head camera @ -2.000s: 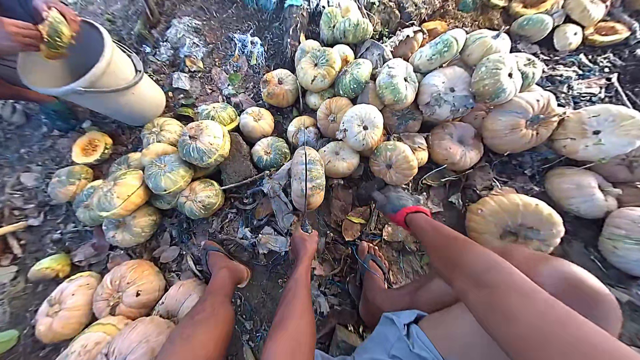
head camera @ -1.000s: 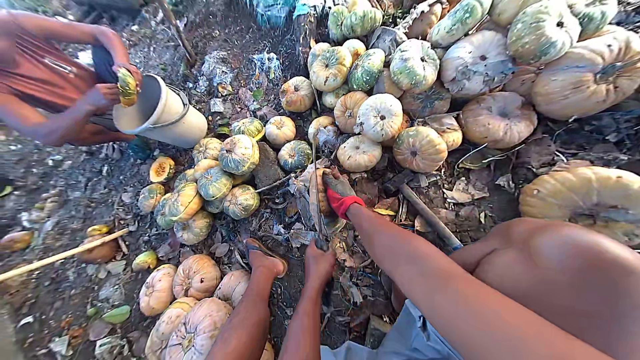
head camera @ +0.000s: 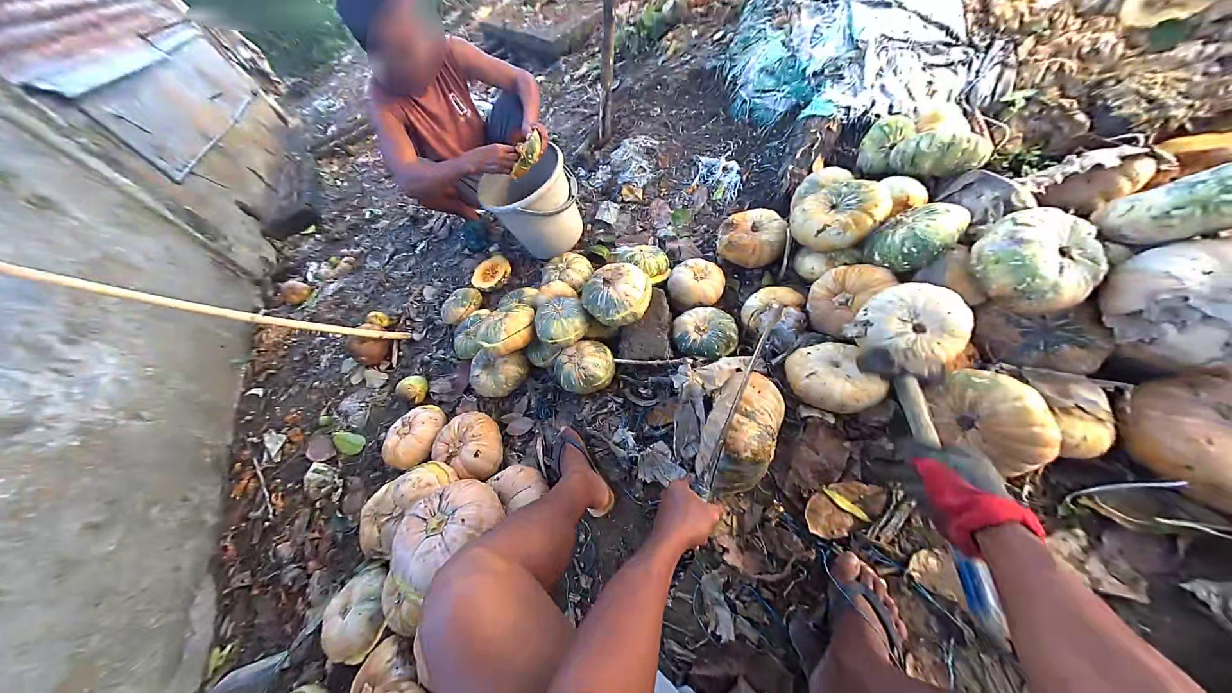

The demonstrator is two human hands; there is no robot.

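Note:
Between my feet and the pile, a green and orange pumpkin stands on its edge on the leafy ground. My left hand is closed on the handle of a long thin blade, which lies along the pumpkin's near face and points up and away. On the right, my right hand, in a grey and red glove, grips the wooden handle of a hammer-like tool. Its dark head is in front of a pale pumpkin. The tool's blue lower end passes beside my forearm.
A person squats beyond, holding a cut pumpkin piece over a pale bucket. Small striped pumpkins lie at centre left, tan ones beside my leg, and a large pile at right. A concrete wall and a long pole are at left.
My right hand has left the pumpkin beside the blade and now holds the hammer-like tool, which lay on the ground one second ago. The view has swung left and up.

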